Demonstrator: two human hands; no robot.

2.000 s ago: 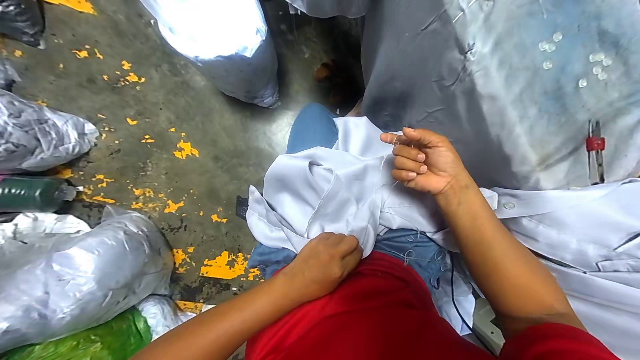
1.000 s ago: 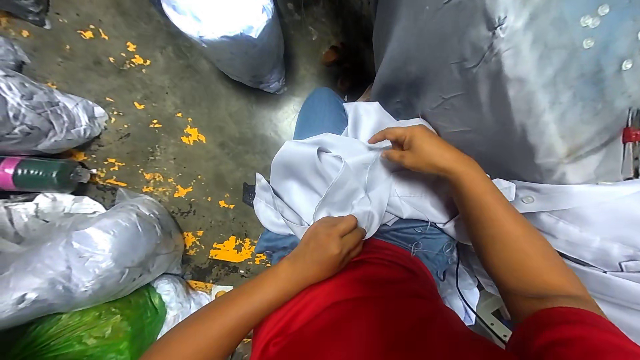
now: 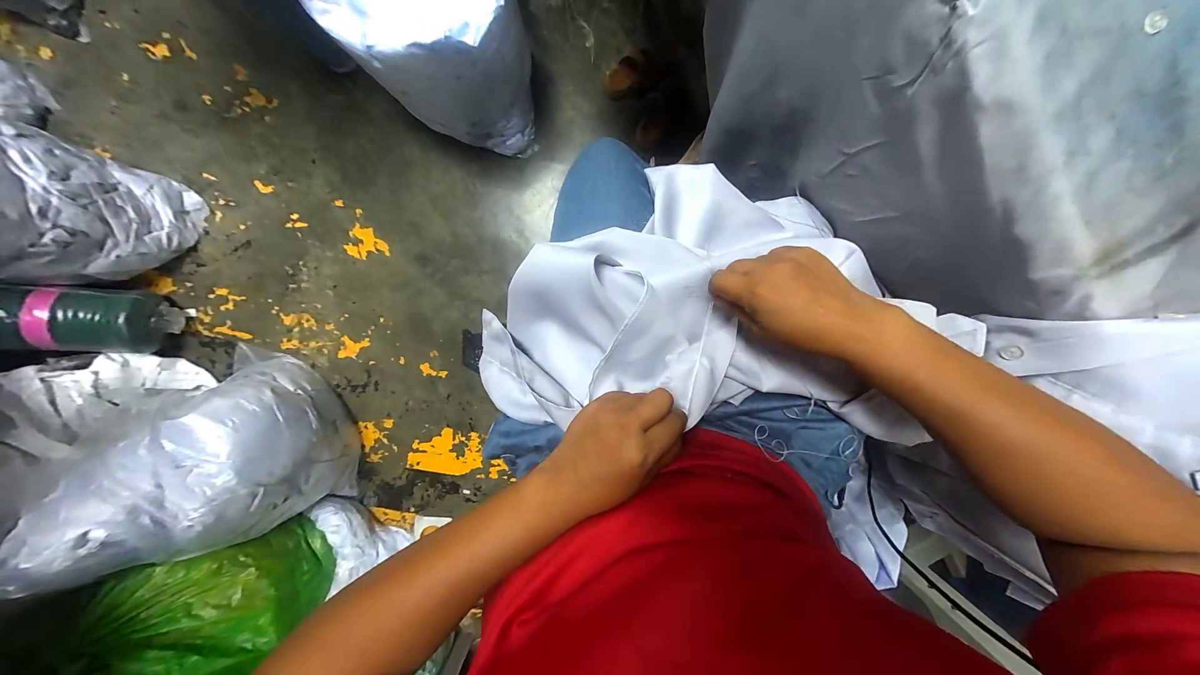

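A white cloth garment (image 3: 581,291) lies bunched over my lap, across blue jeans. My left hand (image 3: 623,445) grips its near edge close to the red shirt at my waist. Farther out and to the right, my right hand (image 3: 783,295) pinches the garment's fabric between thumb and fingers. A seam runs between the two hands. Loose threads (image 3: 773,445) lie on the jeans just below the garment. To the right is another white garment (image 3: 1106,375) with a button on it.
Filled plastic bags (image 3: 187,450) and a green plastic bag (image 3: 216,581) stand at left, near a dark bottle with a pink band (image 3: 94,319). Another filled bag (image 3: 450,75) stands ahead on the floor. Grey cloth (image 3: 862,159) covers a surface at right, with a clear button (image 3: 1156,21) on it.
My right hand was raised off the garment with fingers curled two seconds ago; it has come down onto the fabric and now grips it. My left hand has kept its hold.
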